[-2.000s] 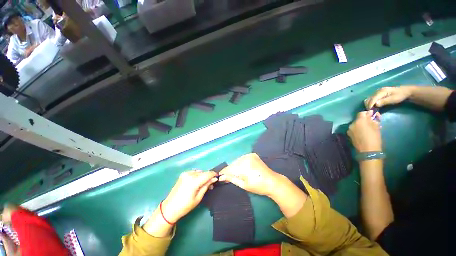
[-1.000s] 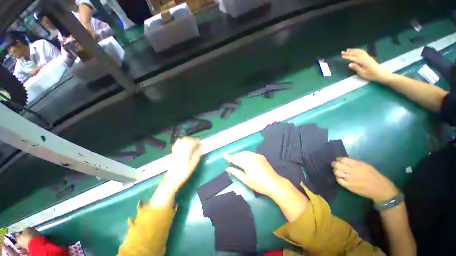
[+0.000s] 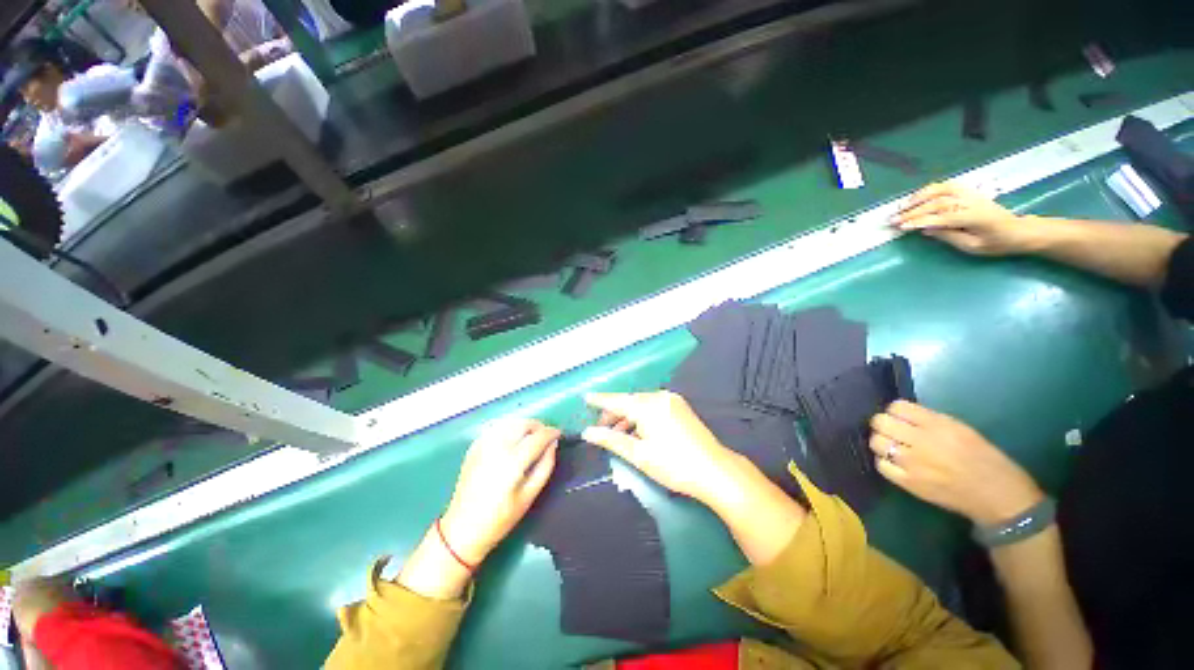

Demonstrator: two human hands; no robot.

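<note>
A small fanned stack of black blanks (image 3: 613, 563) lies on the green bench in front of me. A black blank (image 3: 585, 463) lies at its upper end, between my hands. My left hand (image 3: 500, 487) has its fingertips pinched at the left edge of this blank. My right hand (image 3: 665, 448) is just right of it, thumb and index finger slightly apart, with nothing visible between them. The main pile of black blanks (image 3: 773, 360) lies beyond my right hand, overlapping and loose.
A white rail (image 3: 655, 312) runs between bench and green belt. Folded black pieces (image 3: 504, 316) and a printed card (image 3: 846, 164) are on the belt. At right, another worker's hand touches the pile (image 3: 949, 458), the other rests on the rail. A red sleeve (image 3: 98, 639) is lower left. A white post slants at left.
My left hand has come back from over the rail to the blank by my right hand. Another folded piece shows on the belt there. The neighbour's far hand has drawn back onto the rail.
</note>
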